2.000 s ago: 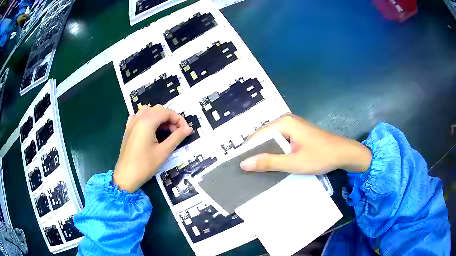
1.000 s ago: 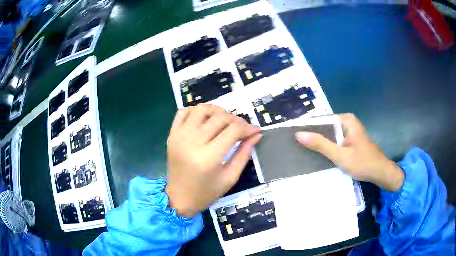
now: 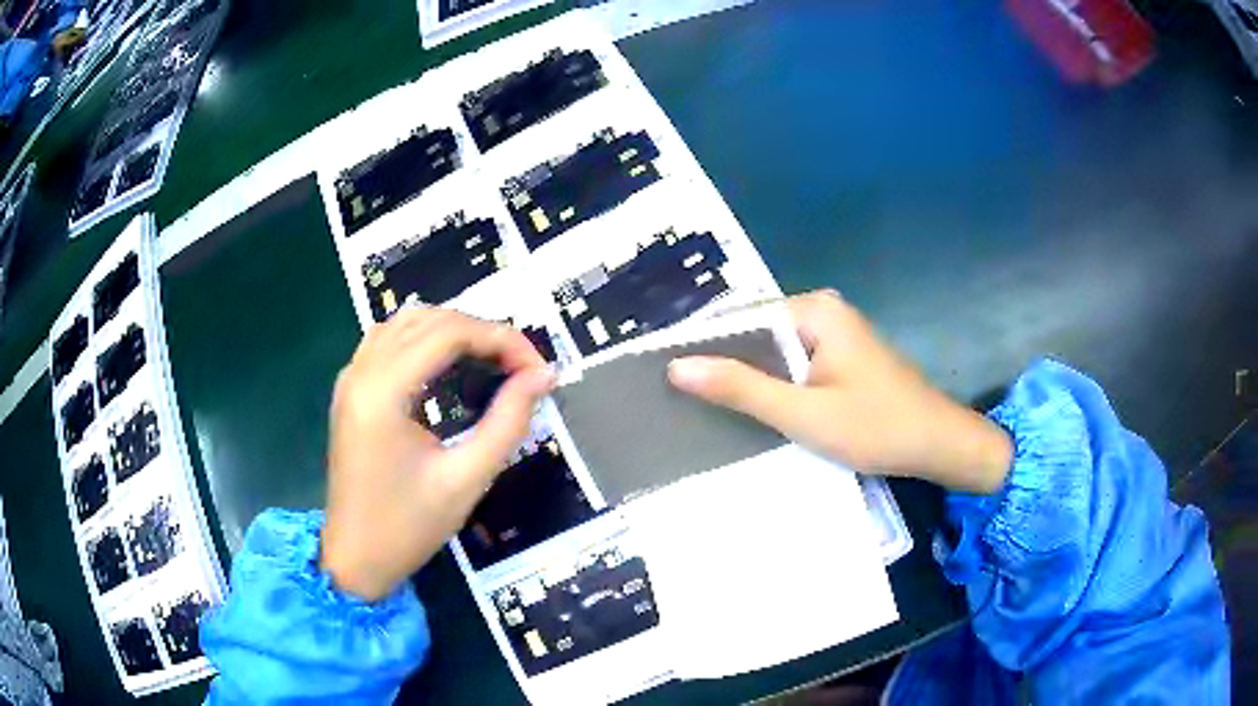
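Observation:
A white tray [image 3: 483, 200] with black circuit boards [image 3: 644, 287] in two columns lies under my hands. My right hand [image 3: 862, 400] holds a white release liner sheet [image 3: 773, 566] with a grey rectangle, thumb on the grey area; the sheet covers the tray's lower right part. My left hand [image 3: 421, 428] is over the left column, its thumb and forefinger pinched together at the sheet's upper left corner. Whether a tiny piece is between these fingertips cannot be told. A board shows through the ring of its fingers.
Another tray of boards [image 3: 145, 414] lies at the left on the dark green mat [image 3: 255, 345]. More trays show at the upper left [image 3: 138, 124] and top edge. A red bin [image 3: 1083, 39] is at the upper right. Part of a person in blue [image 3: 20, 69] shows at the far left.
Since two seconds ago, the sheet has been raised and levelled over the tray. My left hand has come to the sheet's edge. The view swung and came back in between.

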